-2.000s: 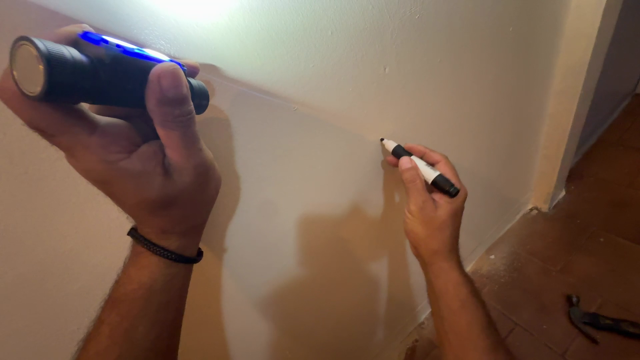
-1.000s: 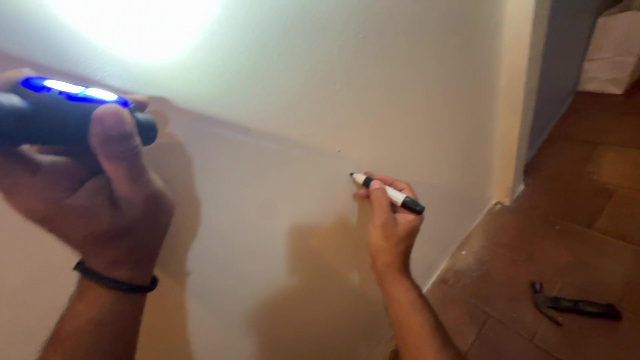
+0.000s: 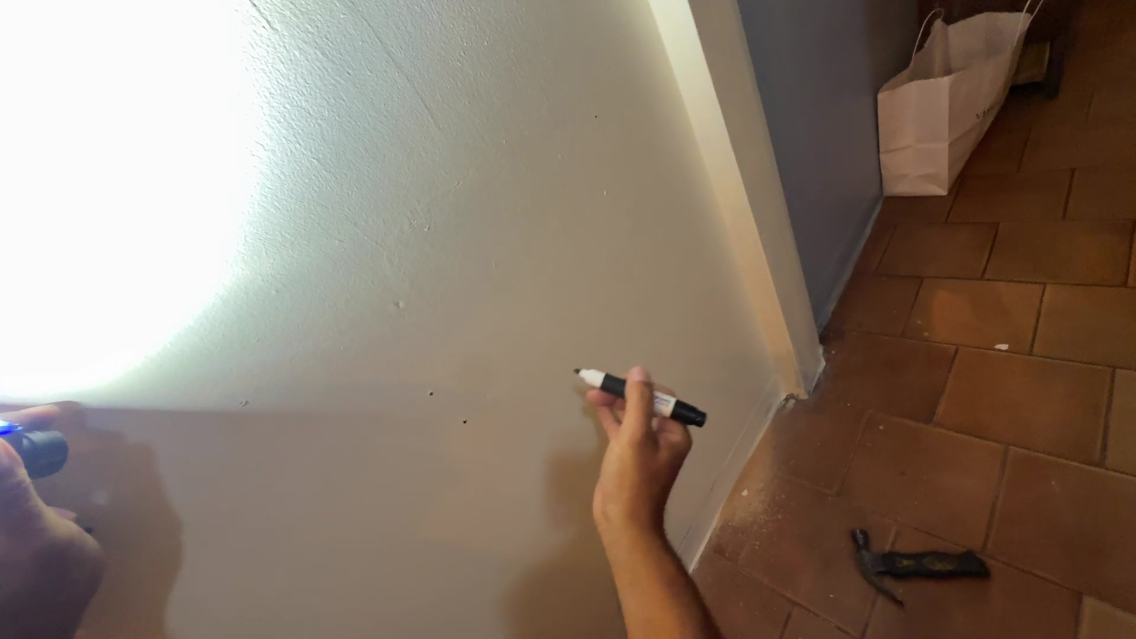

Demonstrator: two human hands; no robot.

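My right hand (image 3: 643, 435) holds a white and black marker pen (image 3: 641, 396) uncapped, its dark tip pointing left at the painted wall (image 3: 355, 497); whether the tip touches the wall I cannot tell. Left of the tip, small dark dots (image 3: 464, 422) show on the wall. At the left edge, partly cut off, my left hand (image 3: 40, 541) grips a black flashlight (image 3: 43, 453) with a blue-lit part. Its bright glare covers the upper left of the wall.
A claw hammer (image 3: 927, 564) lies on the terracotta tile floor (image 3: 941, 479) at the lower right. The wall ends at a pale corner post (image 3: 745, 195). Beyond it, a white paper bag (image 3: 927, 124) stands by a blue-grey wall (image 3: 816, 133).
The view has shifted to the right, so my left hand and the flashlight are now mostly out of frame. My right hand with the marker has moved away from the dots, toward the corner post.
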